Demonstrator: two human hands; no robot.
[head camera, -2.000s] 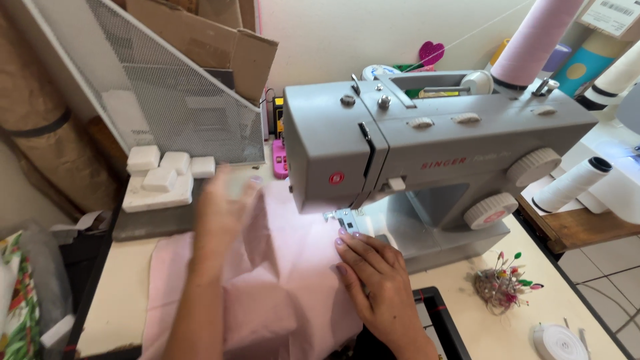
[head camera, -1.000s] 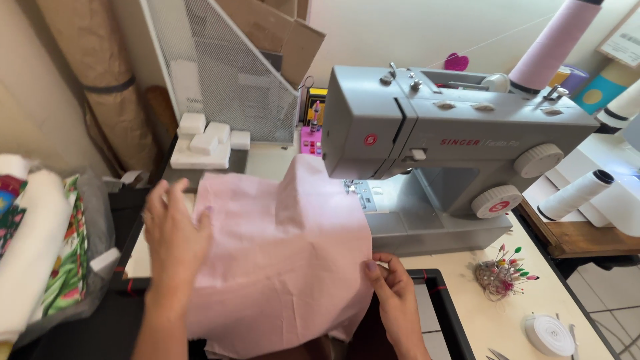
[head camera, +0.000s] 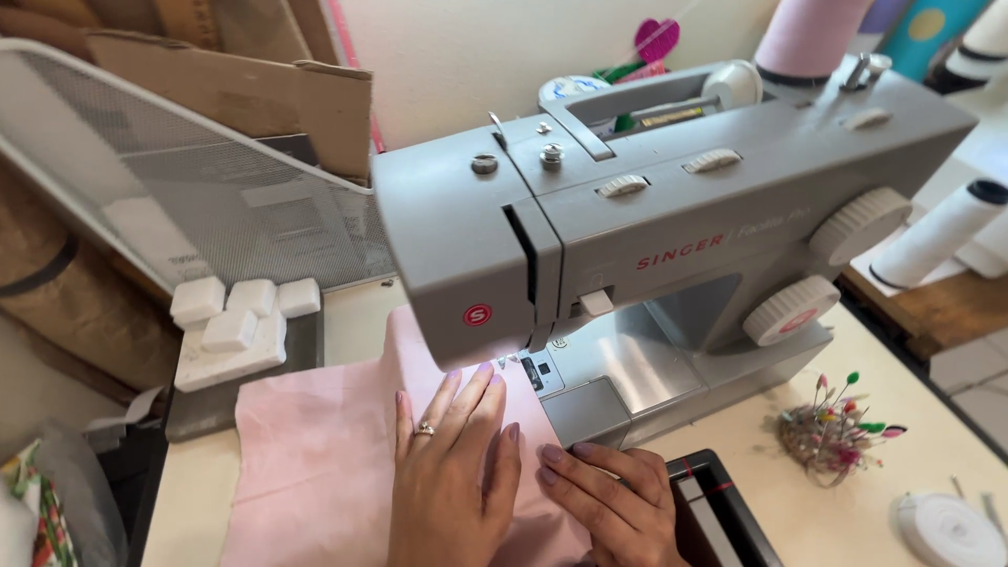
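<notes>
Pink fabric (head camera: 315, 465) lies over the table and reaches under the needle area of a grey Singer sewing machine (head camera: 677, 205). My left hand (head camera: 457, 465) rests flat on the fabric just in front of the presser foot, fingers slightly spread, a ring on one finger. To its right, my right hand (head camera: 618, 504) touches the fabric's right edge, fingertips on top; its thumb is hidden. The needle is mostly hidden by the machine head. A large pink thread cone (head camera: 811, 35) stands behind the machine top.
Stacked white blocks (head camera: 252, 323) sit left on a grey base beside a mesh file holder (head camera: 260, 213). A cluster of ball-head pins (head camera: 835, 433) and a roll of white tape (head camera: 949, 528) lie right. A black-framed open drawer or tray (head camera: 724, 504) adjoins the table's front.
My left hand has moved right, from the fabric's left side to near the presser foot. The right hand has moved up along the fabric's right edge. The view has moved closer.
</notes>
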